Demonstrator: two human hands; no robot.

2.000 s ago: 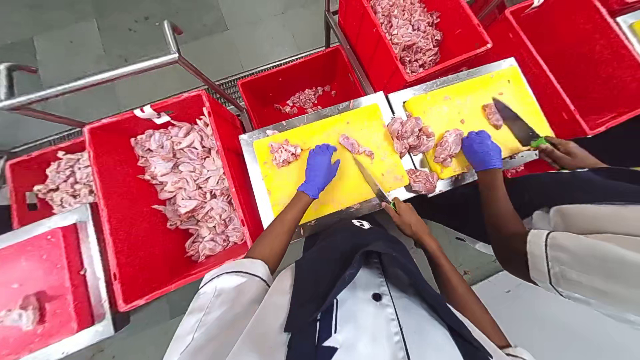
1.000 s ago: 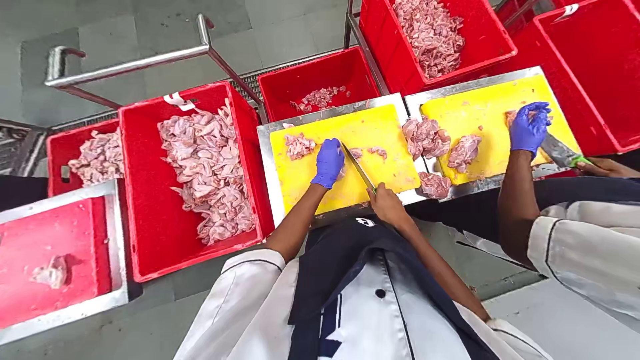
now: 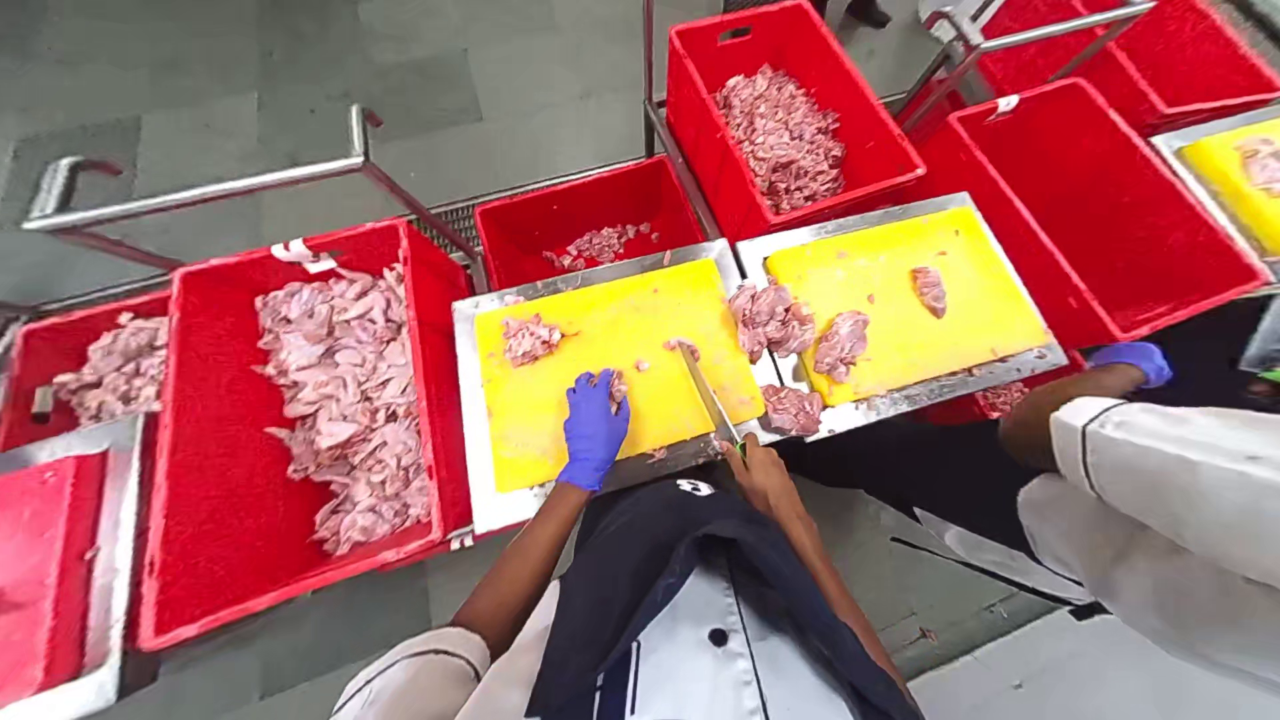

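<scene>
My left hand [image 3: 594, 428], in a blue glove, rests on the yellow cutting board [image 3: 540, 430] with its fingers closed on a piece of raw meat [image 3: 618, 388]. Bare, my right hand [image 3: 762, 475] grips a green-handled knife [image 3: 712, 395] at the board's near right edge. The blade points away from me, its tip at a small meat piece [image 3: 683, 347]. A heap of cut meat [image 3: 530, 340] lies at the board's upper left. Larger raw meat pieces [image 3: 770, 320] sit between this board and the neighbouring yellow board [image 3: 900, 340].
Left stands a red crate [image 3: 225, 500] of raw chicken pieces [image 3: 345, 400]. Red bins [image 3: 510, 220] with cut meat are beyond the boards. A metal rail [image 3: 210, 205] runs behind. A co-worker's gloved hand [image 3: 1135, 362] and sleeve [image 3: 1180, 480] are at right.
My left hand has moved toward the near side of the board, now with meat in its fingers. The co-worker's gloved hand has left the neighbouring board, where a meat piece lies.
</scene>
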